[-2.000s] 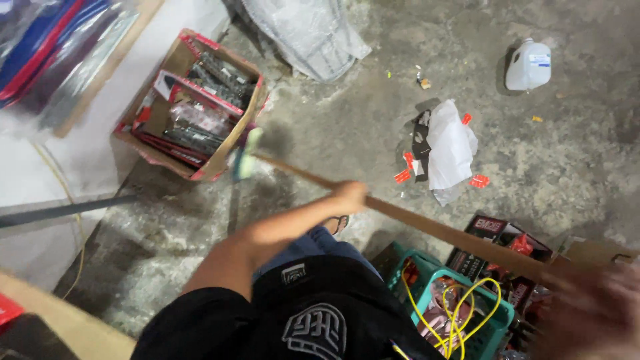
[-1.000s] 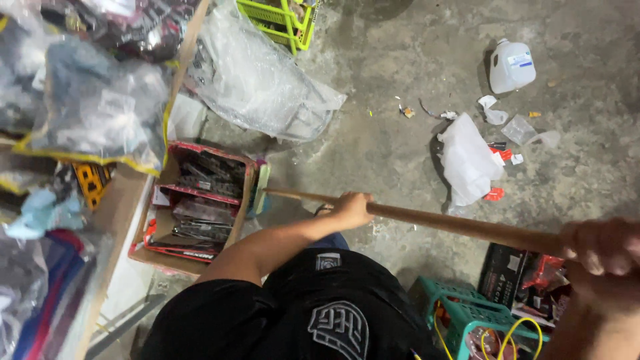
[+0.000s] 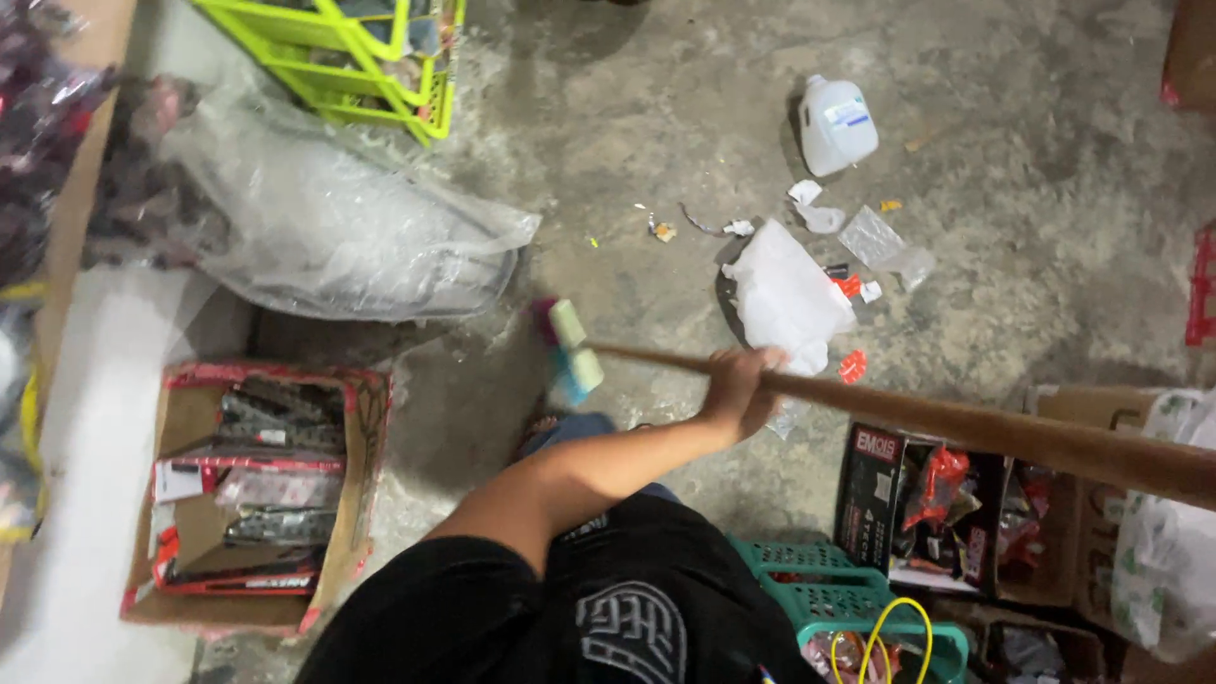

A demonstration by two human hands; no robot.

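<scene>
My left hand (image 3: pixel 743 394) is closed around the wooden handle (image 3: pixel 902 408) of a broom, low down near its head. The broom head (image 3: pixel 577 351), pale with purple and blue-green bristles, rests at the floor left of the hand, slightly blurred. From there the handle runs to the right edge of the view. My right hand is out of view. Beyond my left hand lies a crumpled white plastic sheet (image 3: pixel 788 290), with clear wrappers (image 3: pixel 879 242), white paper scraps (image 3: pixel 819 217) and a red-orange scrap (image 3: pixel 853 367) around it.
A divided cardboard box (image 3: pixel 366 475) holds packaged parts at left. Above it lies a large plastic-wrapped item (image 3: pixel 361 237) beside a lime-green rack (image 3: pixel 432 104). A translucent jug (image 3: pixel 838 128) is on the floor. A green basket (image 3: pixel 826 579) and a black box (image 3: pixel 869 499) are at lower right.
The broom head has moved right, away from the cardboard box, with my left hand still on the handle. My right hand, earlier on the handle at the right, has left the view.
</scene>
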